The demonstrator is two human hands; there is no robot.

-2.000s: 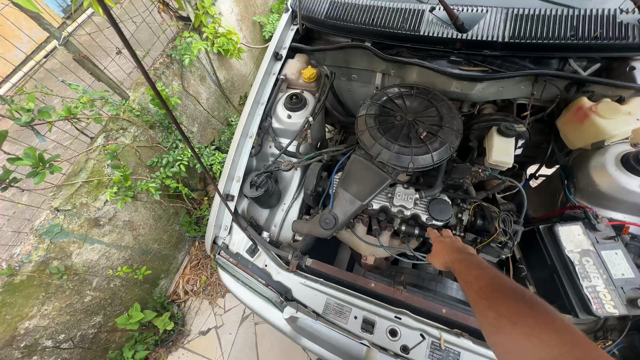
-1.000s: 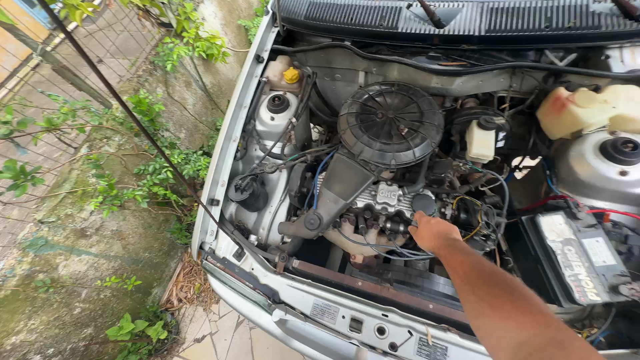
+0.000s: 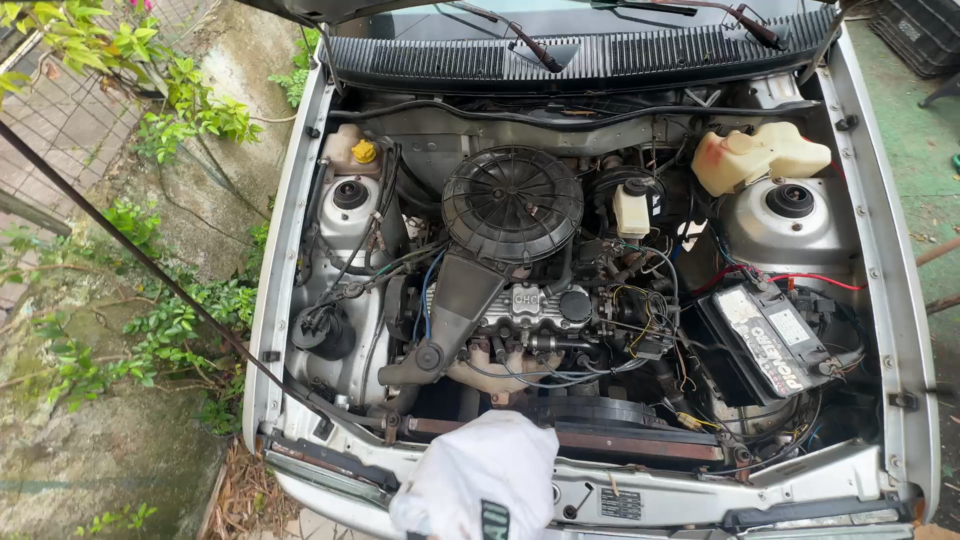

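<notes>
A white cloth [image 3: 480, 480] with a dark patch bearing writing is held up at the bottom middle, over the front panel of the car and the radiator's top edge. It covers whatever holds it, so neither of my hands shows clearly, and I cannot tell which one is under it. Beyond the cloth lies the engine with its ribbed valve cover [image 3: 525, 300]. A black round oil filler cap [image 3: 575, 306] sits at the cover's right end. The round black air cleaner housing [image 3: 513, 202] is behind, its duct [image 3: 469, 292] slanting down to the left.
A car battery [image 3: 772, 337] stands at the right, beside loose wires. Behind it are a strut tower [image 3: 787, 214] and a stained plastic reservoir [image 3: 757, 154]. A yellow-capped coolant tank [image 3: 352, 154] is at the left rear. The thin hood prop rod [image 3: 150, 262] crosses the left side.
My bare right hand, earlier at the oil filler cap, is gone from there. The white cloth has come into view at the bottom. The view now takes in more of the engine bay.
</notes>
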